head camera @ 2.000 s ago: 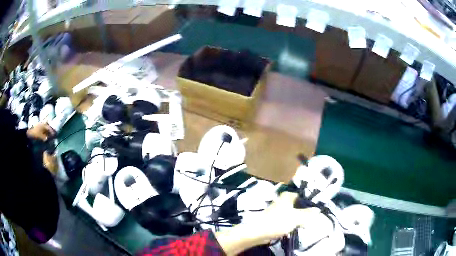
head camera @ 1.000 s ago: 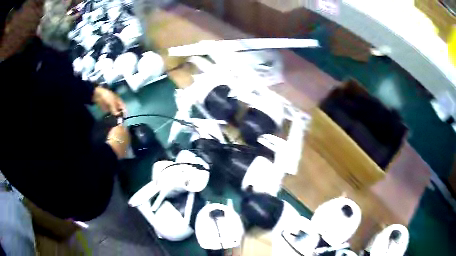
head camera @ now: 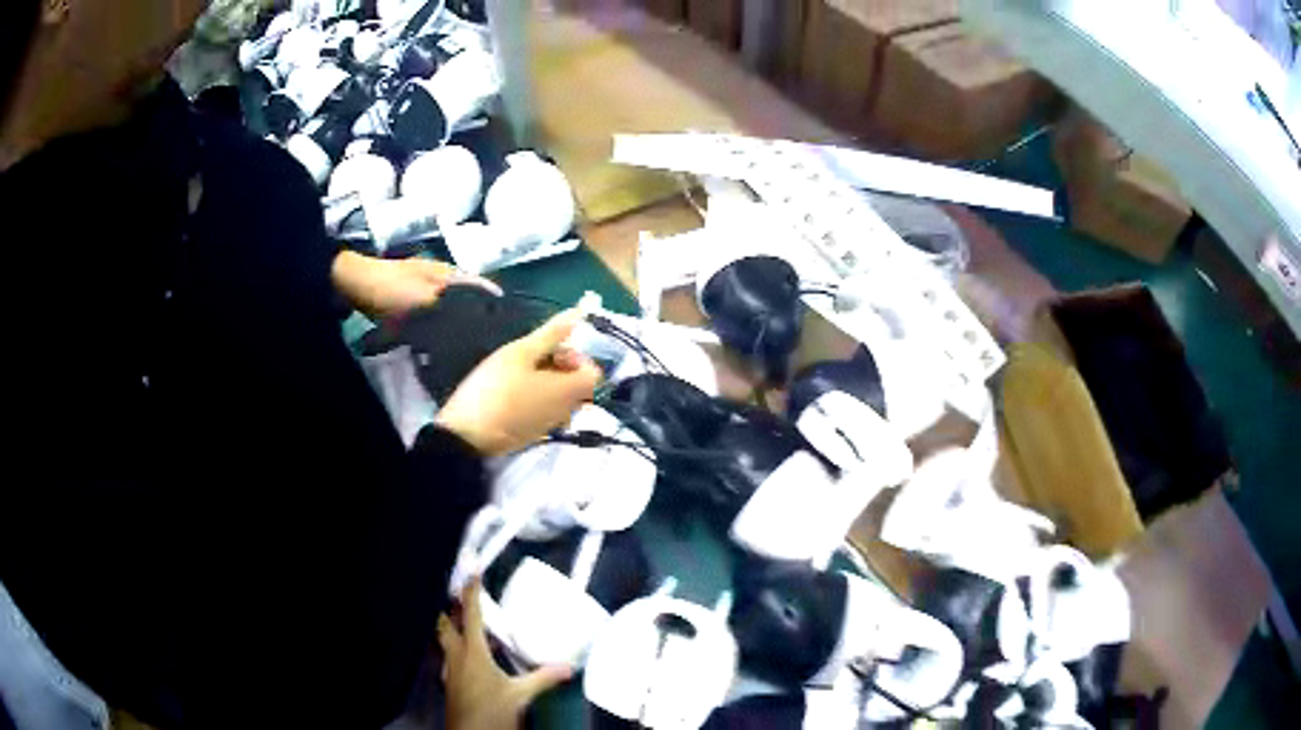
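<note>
My left hand (head camera: 492,673) reaches in at the bottom edge, cut off at the wrist. Its fingers and thumb lie around the lower left side of a white dome camera (head camera: 549,613). My right hand is not in view. Beside it stands another camera with an uncovered white mounting base (head camera: 661,659) with a dark slot. More white-and-black cameras lie in a heap to the right, with a black ball end (head camera: 785,620) and tangled black cables. The picture is somewhat blurred.
A person in black (head camera: 214,414) stands close on the left, both hands at a black part and cables. A long white strip (head camera: 842,168) and label sheet (head camera: 885,257) lie behind the cameras. An open carton (head camera: 1063,442) with dark contents is right.
The view has swung left, bringing the neighbouring person closer. My bare arm, earlier over the cameras at the right, left view; a hand now shows at the bottom on a camera.
</note>
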